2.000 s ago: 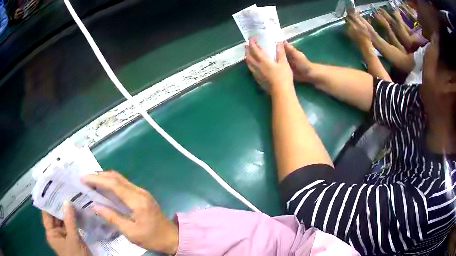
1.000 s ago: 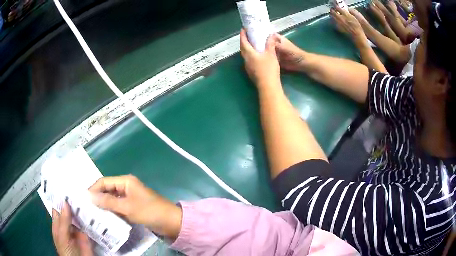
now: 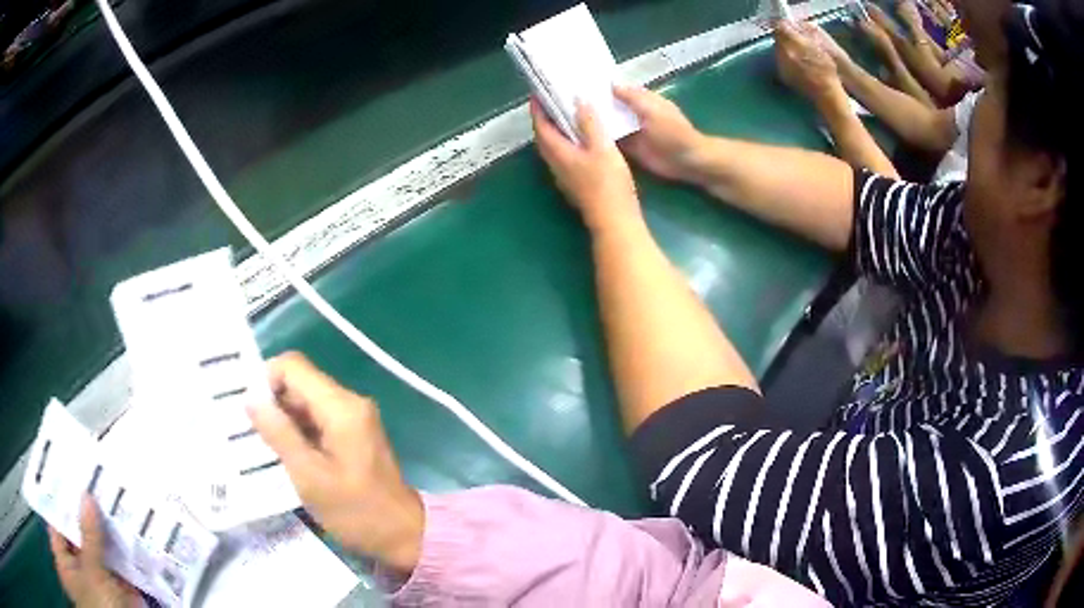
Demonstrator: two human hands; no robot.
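Note:
My right hand (image 3: 345, 457), in a pink sleeve, pinches a printed leaflet (image 3: 205, 386) by its right edge and holds it raised. The leaflet is a long white panel with short black bars. My left hand (image 3: 89, 564), partly cut off by the bottom left edge, grips another printed leaflet (image 3: 131, 523), tilted, with similar black bars. A larger white sheet (image 3: 285, 561) lies below and behind the leaflets, mostly covered. The fingertips of my left hand are partly hidden.
A white cord (image 3: 369, 347) crosses the green bench (image 3: 476, 285) and the scuffed white rail (image 3: 392, 196). At right, a person in a striped top (image 3: 832, 499) holds a white paper stack (image 3: 577, 71). Farther along, other people's hands (image 3: 820, 71) reach over the bench.
The leaflets that were together in my hands are now apart, one raised in my right hand, one lower in my left. The neighbour's papers have become a squared stack.

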